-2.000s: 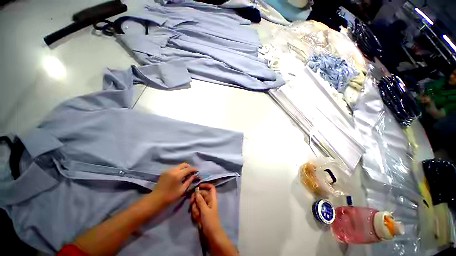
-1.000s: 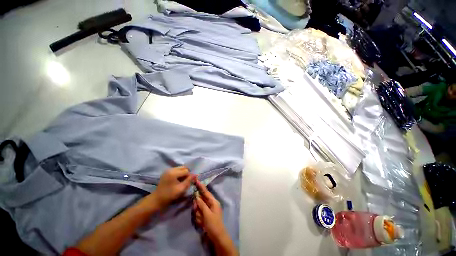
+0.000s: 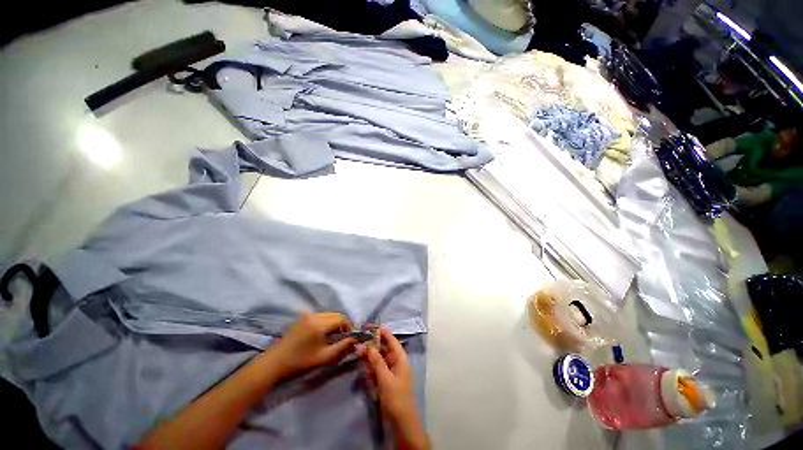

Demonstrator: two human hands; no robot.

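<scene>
A light blue-grey shirt (image 3: 194, 255) lies flat in front of me, its collar and black hanger (image 3: 37, 294) at the left, its hem at the right. The button placket (image 3: 189, 323) runs lengthwise, with a tiny pale button showing on it. My left hand (image 3: 319, 341) and my right hand (image 3: 387, 359) meet on the placket near the hem, fingertips close together, pinching its fabric. The button or buttonhole between the fingers is too small to tell.
Another blue-grey shirt (image 3: 352, 97) lies beyond, beside a dark brush (image 3: 158, 66). At the right are a white strip stack (image 3: 563, 202), poly bags (image 3: 678, 264), a round tub (image 3: 573, 375) and a pink-liquid bottle (image 3: 629, 397). A person in green (image 3: 766, 158) is far right.
Both hands have moved right along the placket, closer to the hem, still pinching fabric. The placket near the hem lies flatter. The view has shifted slightly.
</scene>
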